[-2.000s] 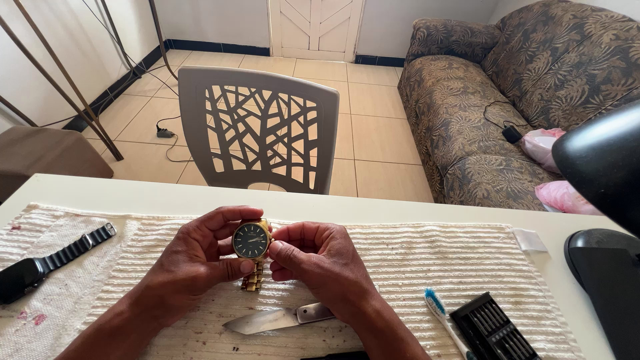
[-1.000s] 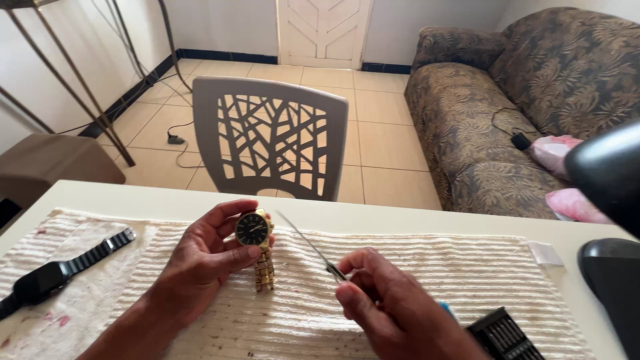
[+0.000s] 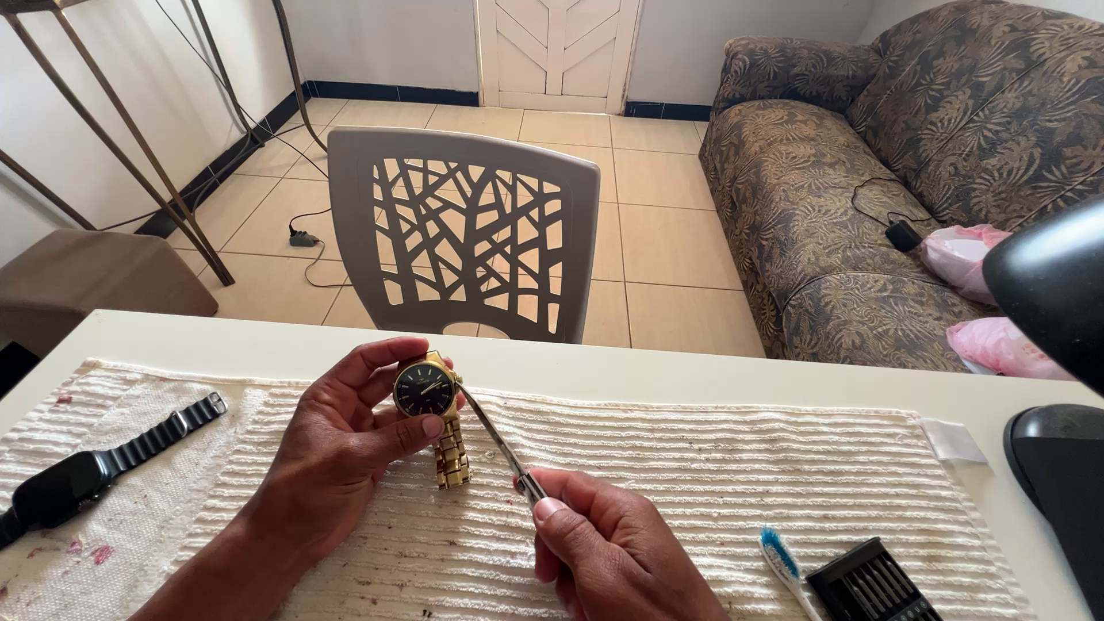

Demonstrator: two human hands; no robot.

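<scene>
My left hand (image 3: 345,440) holds a gold-coloured wristwatch (image 3: 425,388) with a black dial, thumb on the lower rim of its case. The metal link bracelet (image 3: 451,455) hangs down towards the cloth. In my right hand (image 3: 604,543) is a knife (image 3: 493,431), gripped by its handle. Its narrow-looking blade slants up and left, and the tip is at the right side of the watch case, by the crown. Whether the tip touches the case I cannot tell. Both hands are over a ribbed cream cloth (image 3: 690,457).
A black smartwatch (image 3: 60,489) lies on the cloth at left. A toothbrush (image 3: 780,556) and a black case of screwdriver bits (image 3: 873,586) lie at lower right. A black lamp base (image 3: 1056,483) stands on the white table (image 3: 259,349) at right. A chair (image 3: 466,233) stands beyond the table.
Two seconds ago the knife lay on the cloth and both hands were at the watch. My right hand has picked the knife up, and its tip has come to the watch case.
</scene>
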